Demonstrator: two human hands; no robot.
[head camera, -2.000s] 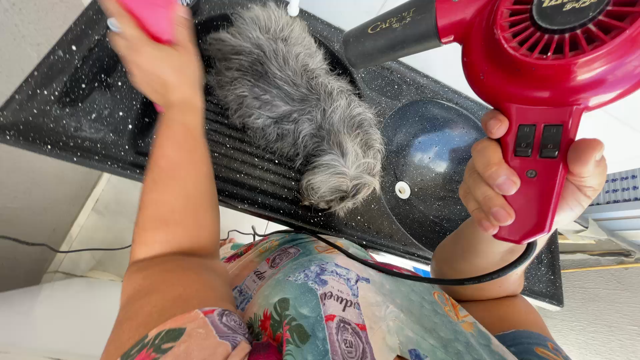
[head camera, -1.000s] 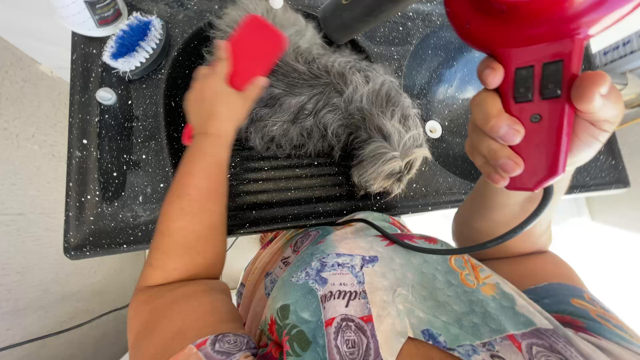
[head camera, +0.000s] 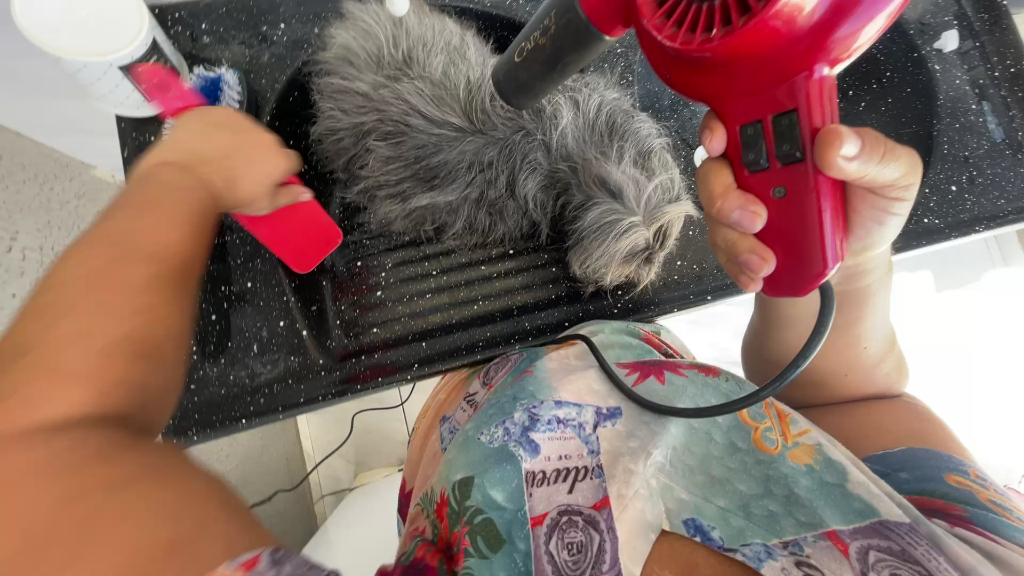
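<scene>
A small dog with long grey fur (head camera: 448, 136) lies on the ribbed part of a black speckled sink counter (head camera: 416, 296), its paler head toward the right. My right hand (head camera: 800, 192) grips the handle of a red hair dryer (head camera: 800, 240), whose black nozzle (head camera: 552, 52) points down-left over the dog's back. Left of the dog, my left hand (head camera: 232, 156) is closed around a red-pink grooming brush (head camera: 300, 236), away from the fur. Its bristle side is hidden or blurred.
A scrub brush with blue and white bristles (head camera: 216, 86) and a white tub with a dark label (head camera: 88, 40) stand at the upper left. A round basin (head camera: 888, 104) lies behind the dryer. The dryer's black cord (head camera: 704, 412) loops across my patterned shirt.
My left hand has moved left with the brush, from over the dog's back to beside the scrub brush. The dryer remains in my right hand. The view has shifted.
</scene>
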